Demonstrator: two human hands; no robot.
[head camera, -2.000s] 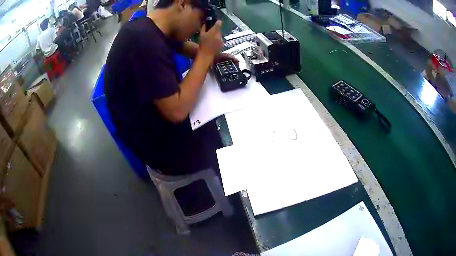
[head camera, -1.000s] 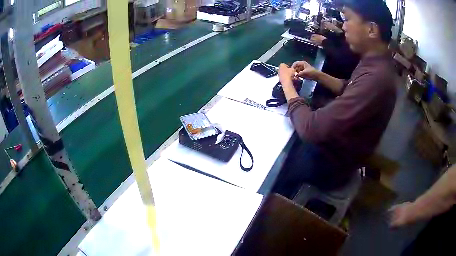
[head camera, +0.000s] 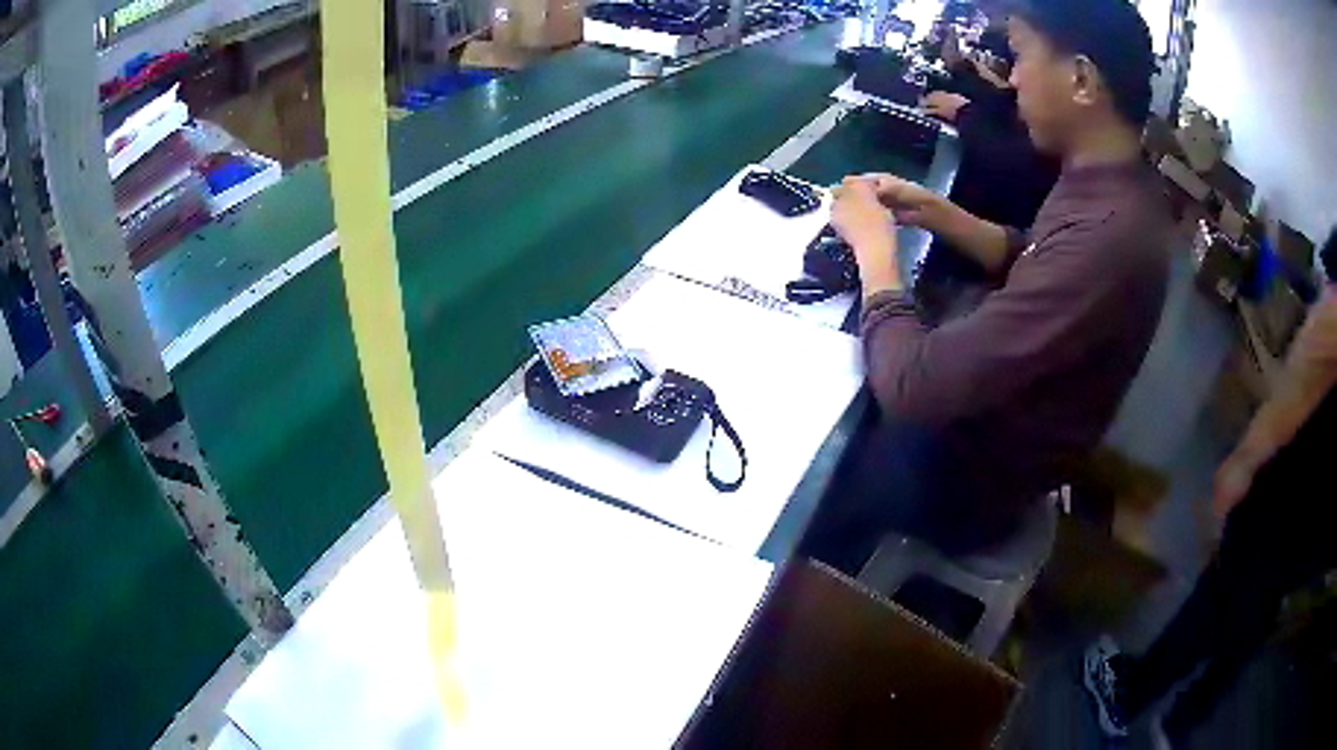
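Neither of my hands is in view. A black handheld device (head camera: 623, 425) lies on white paper (head camera: 792, 359) near the middle of the view. Its display module (head camera: 584, 352) is flipped up and rests tilted over the left end, its silvery back showing with an orange flex cable patch (head camera: 572, 372). A small white connecting ribbon (head camera: 647, 390) stands beside the module. The silvery keypad (head camera: 678, 399) is at the right end, and the black wrist strap (head camera: 726, 451) loops onto the paper.
A yellow strip (head camera: 374, 293) hangs in front of the bench. A white post (head camera: 169, 440) stands left, beside the green conveyor (head camera: 513, 220). A seated person (head camera: 1026, 337) works beyond; another person (head camera: 1261, 484) is at right. A brown board (head camera: 858, 667) is at the bench's front edge.
Since two seconds ago the view has swung to the other side of the bench. Since one second ago, the person at right has come further into view and the seated person's hands have shifted slightly.
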